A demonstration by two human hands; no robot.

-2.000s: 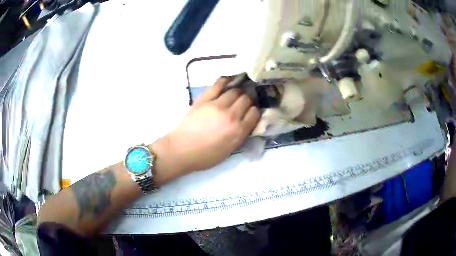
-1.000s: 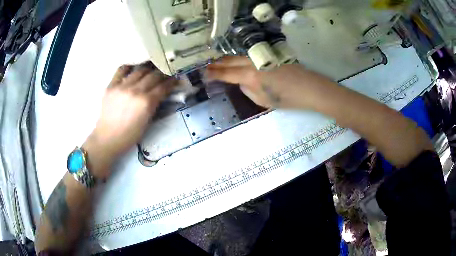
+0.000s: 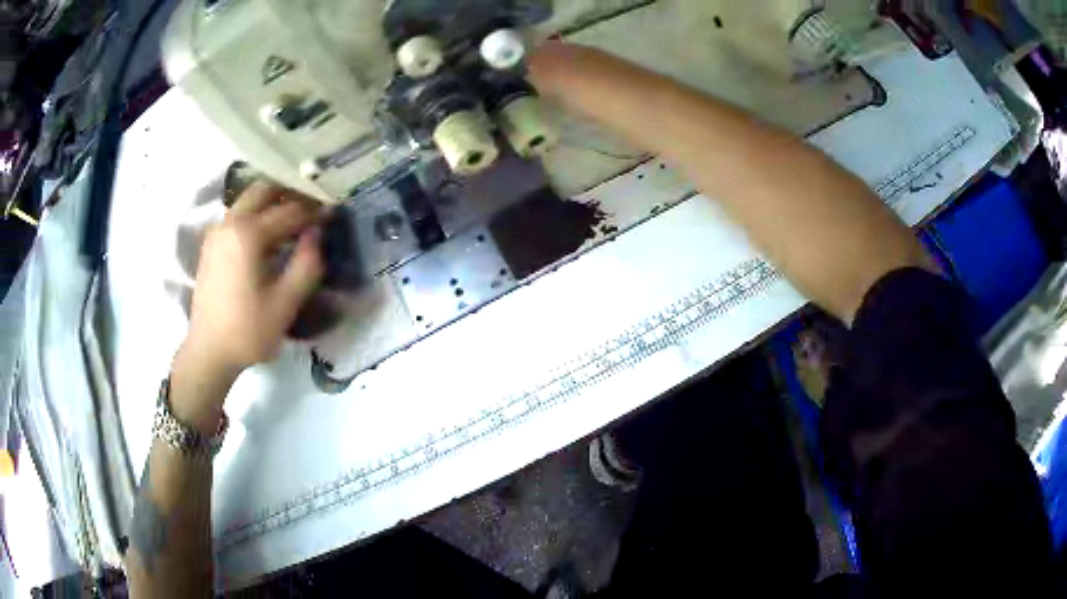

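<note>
The cream sewing machine head stands at upper left centre, its ribbed tension dials in front. The silver needle plate area lies bare below it, with a dark patch at its right. My left hand is blurred, left of the needle area, with fingers curled beside a dark blurred shape; I cannot tell whether it holds anything. My right hand is mostly hidden behind the dials and head; its forearm reaches in from the right. No cloth shows clearly under the needles.
Long grey-beige cloth layers lie along the table's left side. A printed ruler runs along the front edge of the white table. A blue crate stands at the right. My lap and the speckled floor show below.
The view has shifted, with the machine head now further left. My left hand has moved away from the needles. My right hand has gone from beside the needles to behind the dials.
</note>
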